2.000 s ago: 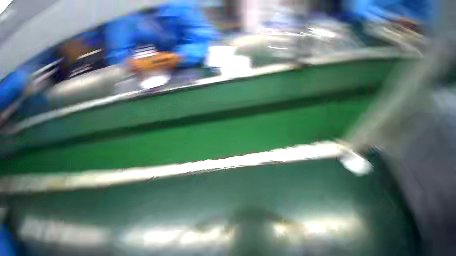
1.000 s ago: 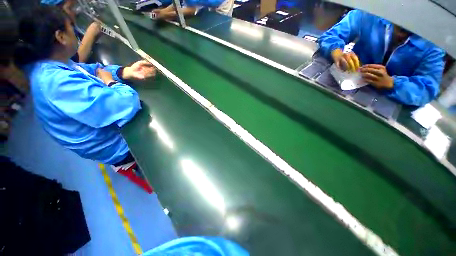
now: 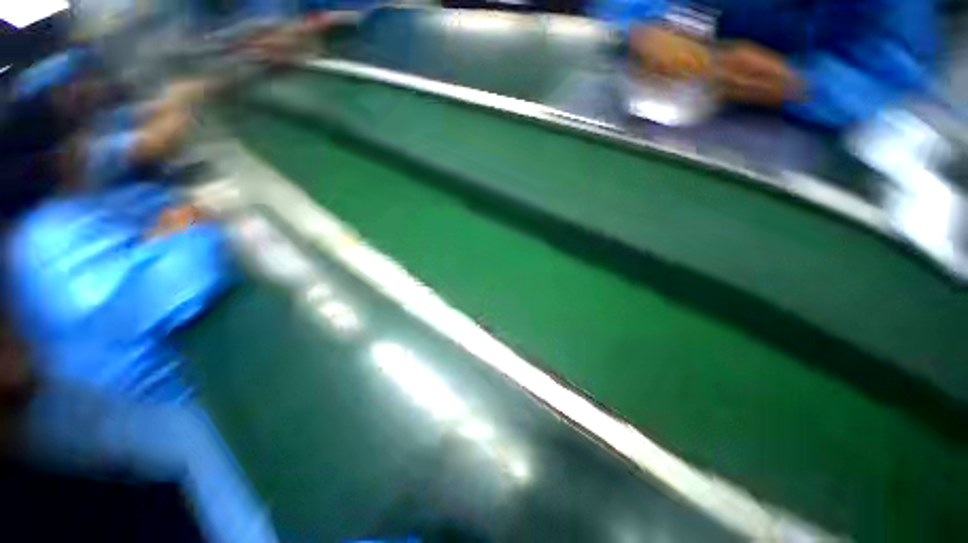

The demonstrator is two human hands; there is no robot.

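Note:
Neither of my hands is in view; only a sliver of blue cloth shows at the bottom edge. The glossy dark green workbench top (image 3: 308,424) lies nearest in front of me, with bright light reflections. The white belt side rail (image 3: 510,366) runs diagonally between it and the green conveyor belt (image 3: 594,308). A blurred whitish thing (image 3: 271,249) lies on the bench near the rail, beside the person at left; I cannot tell what it is. The whole view is blurred.
A person in a blue smock (image 3: 106,276) is at the left bench edge. Across the belt, another person in blue (image 3: 870,53) holds something whitish (image 3: 669,101) over dark flat shapes. White sheets (image 3: 918,191) lie on the far bench at right.
The view has shifted and blurred since one second ago. The person at left appears lower and further left, and a whitish thing now shows on the bench beside them.

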